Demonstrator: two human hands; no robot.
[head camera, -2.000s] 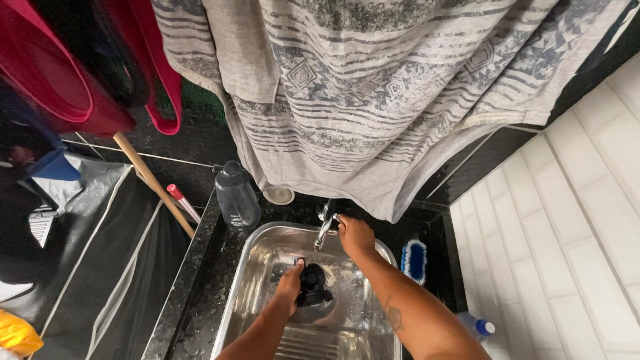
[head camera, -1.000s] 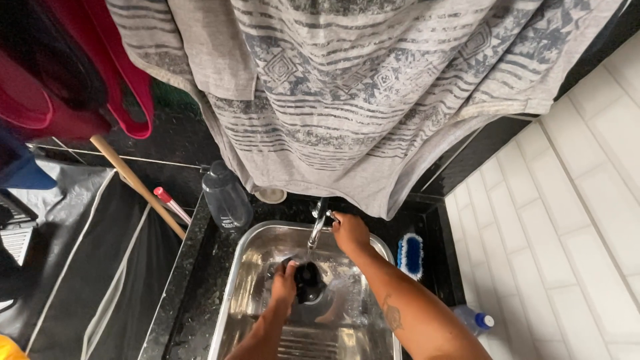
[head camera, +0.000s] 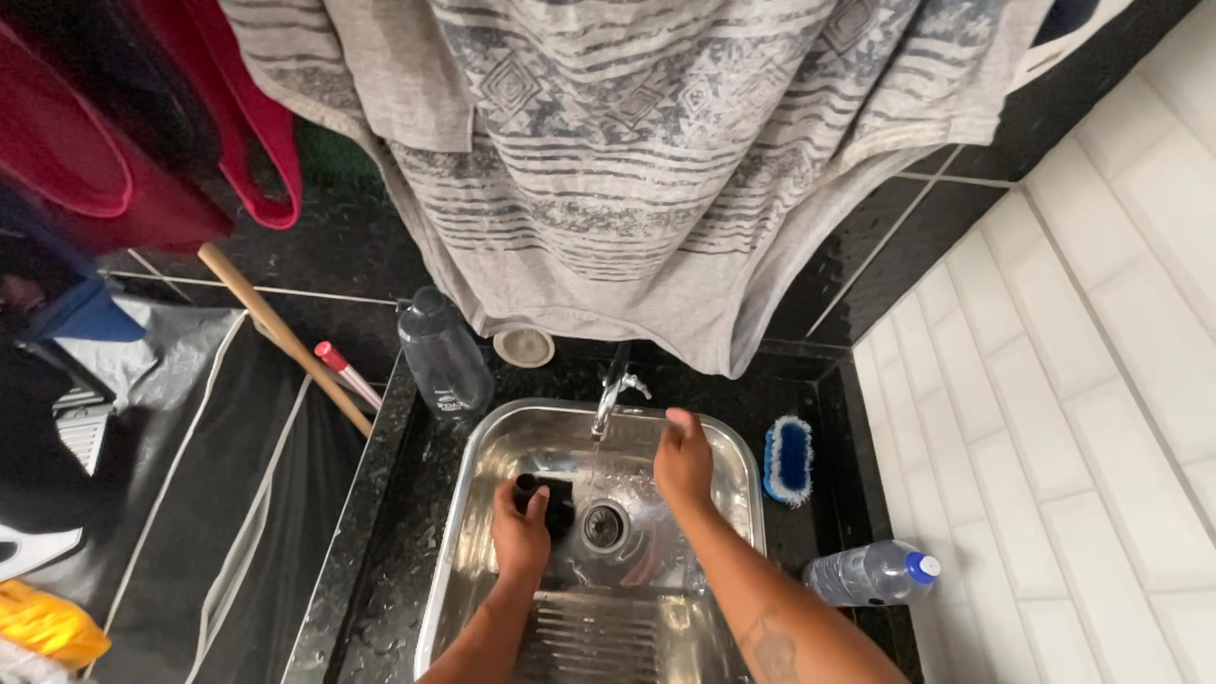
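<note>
Inside a stainless steel sink (head camera: 750, 513), my left hand (head camera: 522, 527) grips a small black object (head camera: 559, 503) whose exact kind I cannot tell. It lies left of the round drain strainer (head camera: 604, 524). My right hand (head camera: 686, 458) holds nothing; its thumb is raised, and it hovers over the right part of the basin, below and right of the chrome faucet (head camera: 606, 404). A thin stream of water falls from the spout. The faucet's cross handle (head camera: 632, 383) is apart from my fingers.
A striped grey shirt (head camera: 617, 190) hangs over the faucet. On the black counter stand a dark bottle (head camera: 445, 356) and a round dish (head camera: 523, 348) at left, a blue brush (head camera: 788, 461) and a clear plastic bottle (head camera: 869, 573) at right. A wooden stick (head camera: 285, 337) leans at left.
My right hand has let go of the faucet handle and moved down over the basin. My left hand has moved the black object left, off the drain, which now shows.
</note>
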